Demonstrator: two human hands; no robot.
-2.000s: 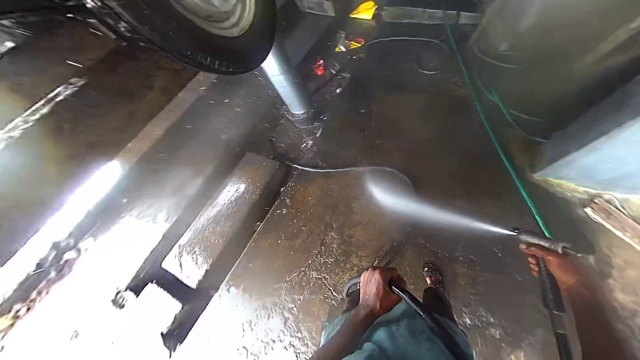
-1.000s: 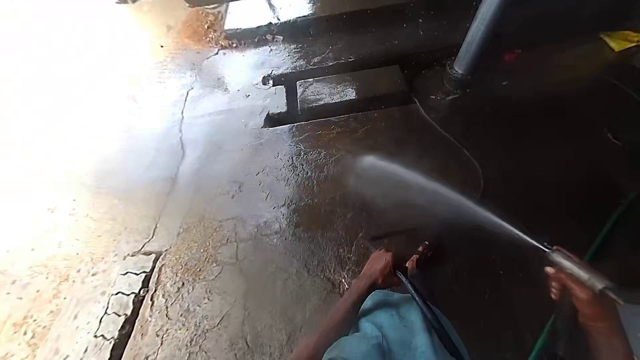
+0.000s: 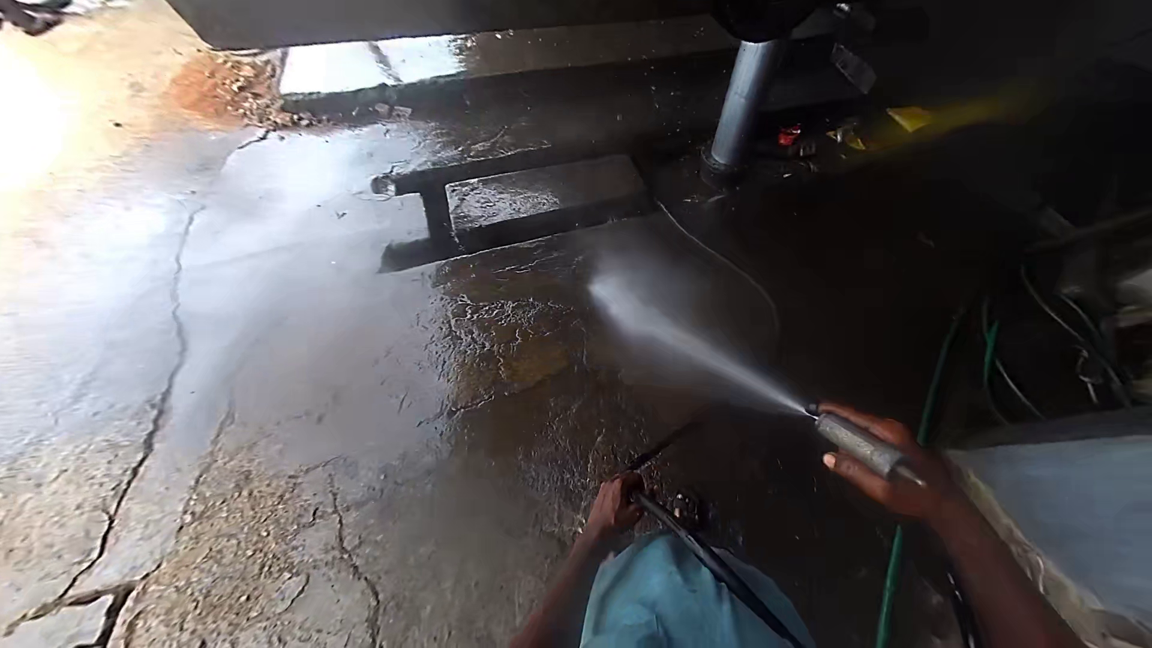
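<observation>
My right hand (image 3: 886, 463) is closed around a metal spray gun (image 3: 859, 444) at the lower right. From its tip a white water jet (image 3: 693, 346) shoots up and left onto the wet concrete floor (image 3: 513, 333). At the bottom centre my left hand (image 3: 616, 504) grips a black hose (image 3: 711, 562), which runs down across the blue-green cloth (image 3: 670, 594) over my lap or legs. Part of a foot in dark footwear (image 3: 688, 506) shows just right of the left hand.
Ahead lie a recessed floor slot (image 3: 436, 211) and a grey metal post (image 3: 745, 103). The underside edge of a vehicle or large body (image 3: 432, 20) overhangs the top. Green hose (image 3: 891, 576) runs along the right, near a pale blue ledge (image 3: 1071, 504). Cracks (image 3: 162, 405) cross the floor at left.
The view has swung considerably since the first frame. The spray continues, and both hands keep their holds. The right hand and spray gun stand farther from the right edge than one second ago.
</observation>
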